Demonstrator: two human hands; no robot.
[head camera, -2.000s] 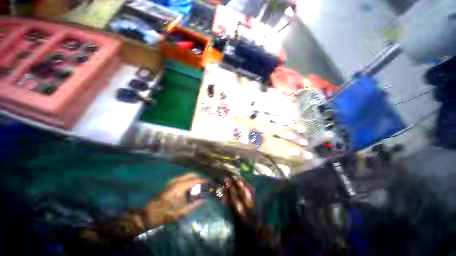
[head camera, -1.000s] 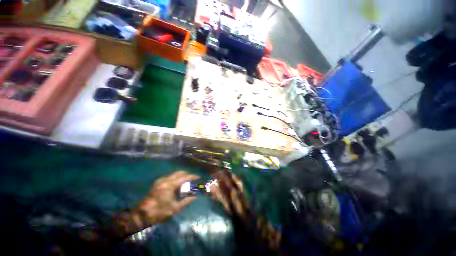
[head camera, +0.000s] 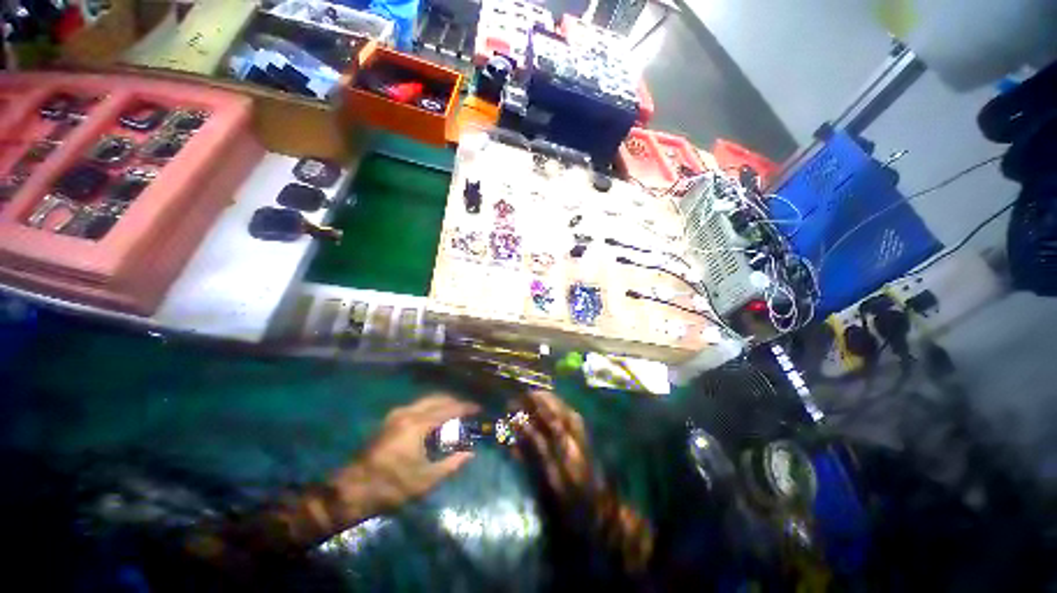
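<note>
My left hand [head camera: 406, 458] holds a small dark rounded watch unit [head camera: 450, 436] with a shiny face between thumb and fingers, over the green mat [head camera: 220, 405]. My right hand [head camera: 559, 446] is close beside it on the right. Its fingertips are at a small shiny part [head camera: 508, 427] that looks joined to the unit by a short dark piece. The right fingers are dark and blurred, and the exact grip is partly hidden.
A pale parts board [head camera: 533, 162] with tiny clusters lies ahead. A slotted parts box [head camera: 394, 322] is behind the hands. Pink trays [head camera: 220, 174] stand left, near dark rounded pieces [head camera: 276, 224]. An orange bin [head camera: 400, 114] and a vented power supply [head camera: 713, 243] stand farther off.
The view has shifted and is sharper. My hands keep nearly the same place, still holding the unit and the small shiny part close together.
</note>
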